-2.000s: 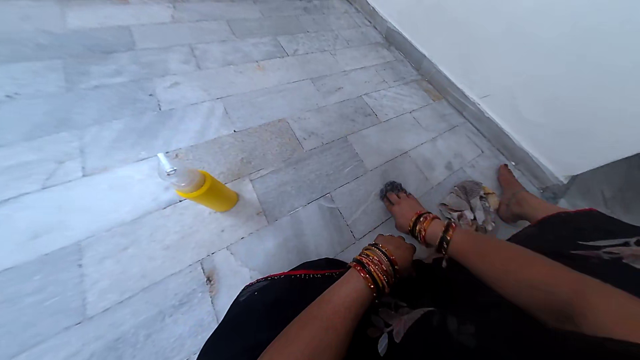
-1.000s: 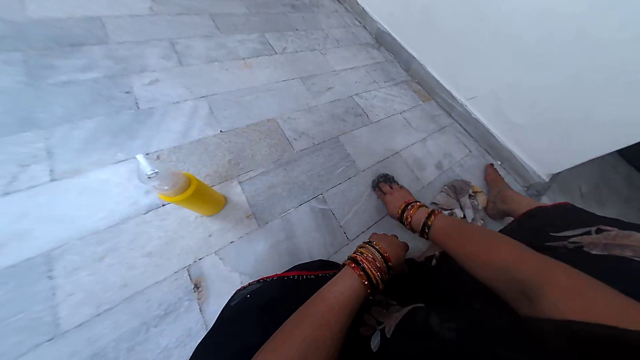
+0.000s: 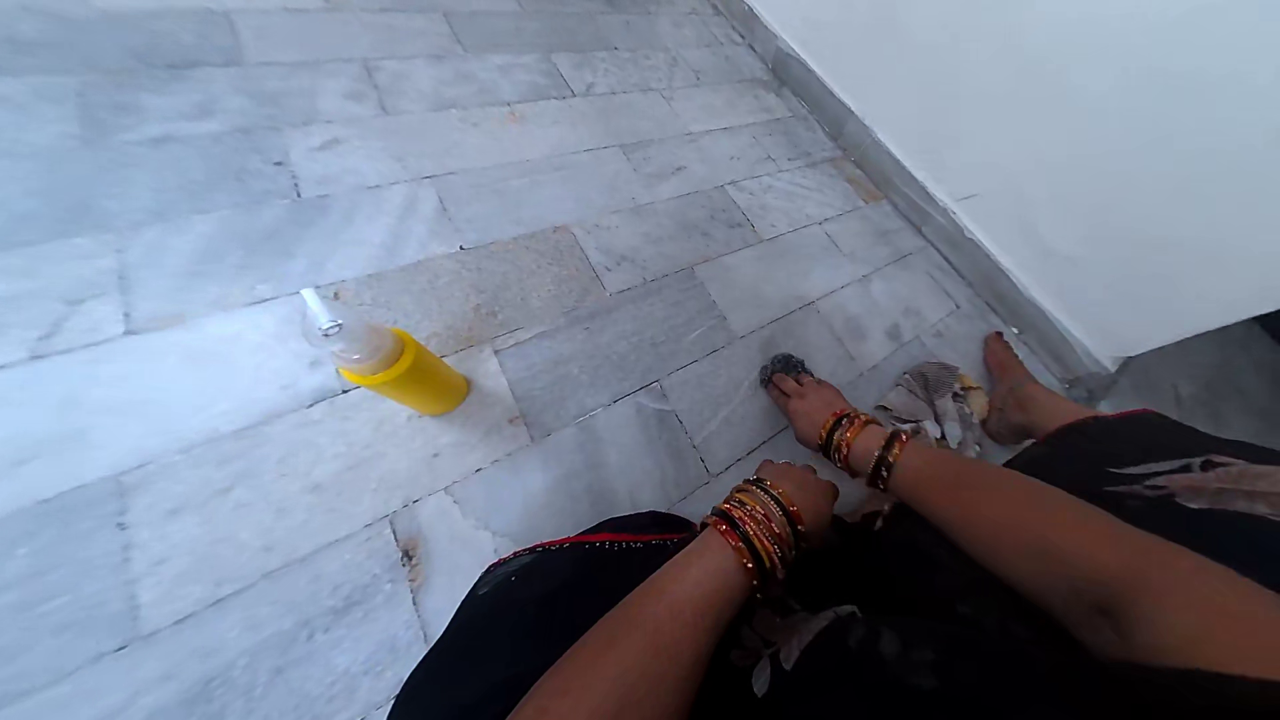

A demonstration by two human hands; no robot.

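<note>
My right hand (image 3: 808, 402) presses a dark metal scouring pad (image 3: 784, 369) onto the marble floor tiles (image 3: 615, 350), with its fingers over the pad. Closer to my body, my left hand (image 3: 800, 492) is curled near my knee, and no object shows in it. Bangles ring both wrists. Just right of my right hand a crumpled striped cloth (image 3: 932, 400) lies on the floor, beside my bare foot (image 3: 1015, 395). A bottle with a yellow lower part (image 3: 415, 375) and a clear top with a whitish nozzle stands on the tiles at the left.
A white wall (image 3: 1080, 150) with a grey stone skirting (image 3: 900, 190) runs along the right side and ends at a corner near my foot. The dark fabric of my clothing (image 3: 560, 610) spreads over my knees and reaches the floor at the bottom.
My right hand, still on the scouring pad, has shifted slightly over the tiles relative to the cloth. The left hand stays near the knee. The view has moved a little.
</note>
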